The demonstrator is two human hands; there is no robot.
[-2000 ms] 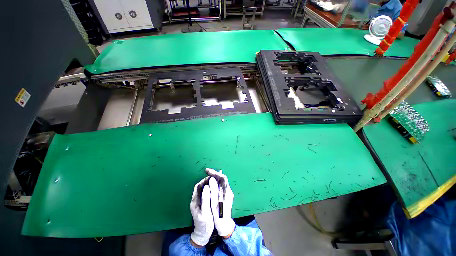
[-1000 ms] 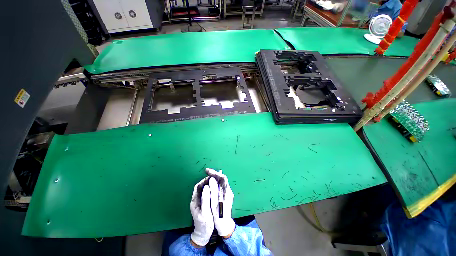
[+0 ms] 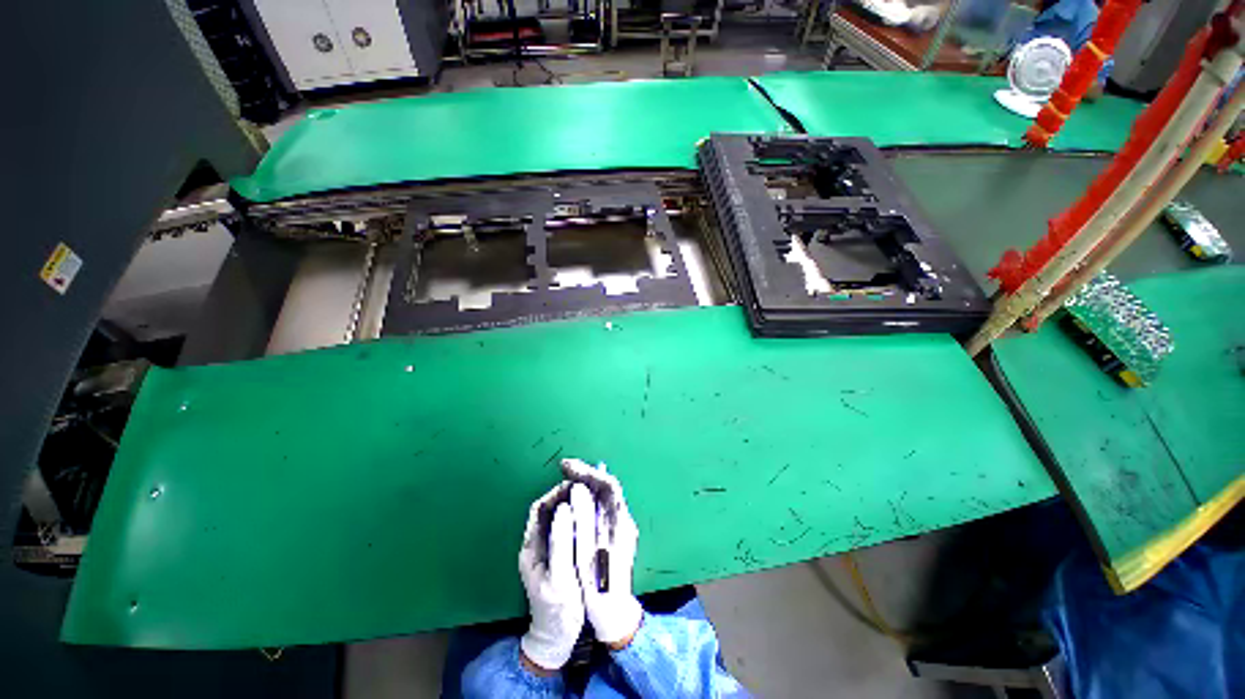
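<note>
My left hand (image 3: 552,587) and my right hand (image 3: 609,567), both in white gloves with dark fingertips, are pressed together at the front edge of the green bench mat (image 3: 355,478). A slim dark stick, possibly a marker pen (image 3: 604,571), lies along the fingers of my right hand. My left hand shows nothing in it; the space between the palms is hidden. A black carrier (image 3: 542,260) with rectangular cut-outs sits in the conveyor track behind the mat, with no board in it.
Stacked black carriers (image 3: 847,239) stand right of the conveyor. Tan uprights with red wrapping (image 3: 1092,205) rise at the right. Circuit boards (image 3: 1122,328) lie on the neighbouring bench, with a white fan (image 3: 1038,71) behind. Blue clothing of a person (image 3: 1154,635) shows at the lower right.
My hands have kept their place and pose. The blue clothing at the lower right has shifted slightly.
</note>
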